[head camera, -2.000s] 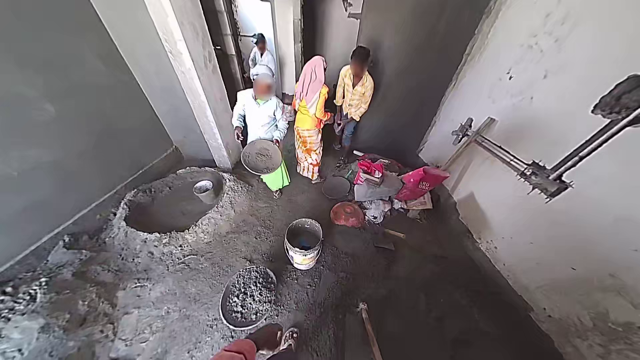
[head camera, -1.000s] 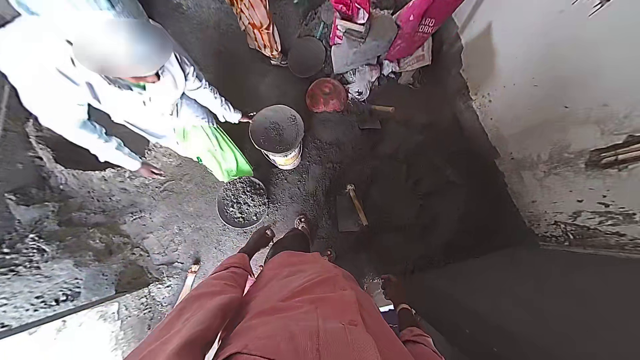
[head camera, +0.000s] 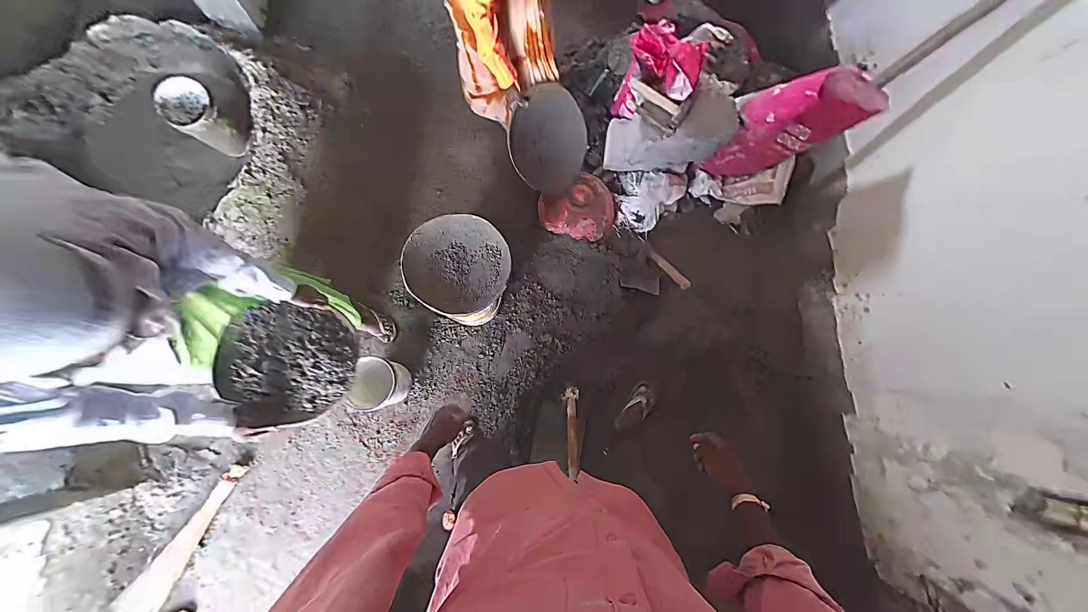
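Note:
My left hand (head camera: 445, 423) hangs low in front of my body, with nothing seen in it; its fingers are too blurred to read. Right of my body, my right hand (head camera: 718, 457) is held over the dark floor, empty, its fingers apart, a bangle at the wrist. Between the hands a wooden-handled tool (head camera: 571, 433) points away from my shirt, with a flat blade beside it. To the left, a co-worker holds a pan of wet mortar (head camera: 287, 361), close to a small pale bucket (head camera: 374, 384). A wide pan (head camera: 456, 263) sits on top of another bucket.
A ring of mortar (head camera: 276, 153) with a bucket (head camera: 181, 100) inside lies at upper left. A second person holds a dark pan (head camera: 548, 138). Near it are a red pan (head camera: 578, 207), a trowel-like tool (head camera: 667, 267) and a pink sack (head camera: 790, 123). A pale wall (head camera: 960, 280) bounds the right.
The co-worker at left has lifted the mortar pan from the floor, and a small bucket now shows beside it. My right hand has come forward. The view has shifted.

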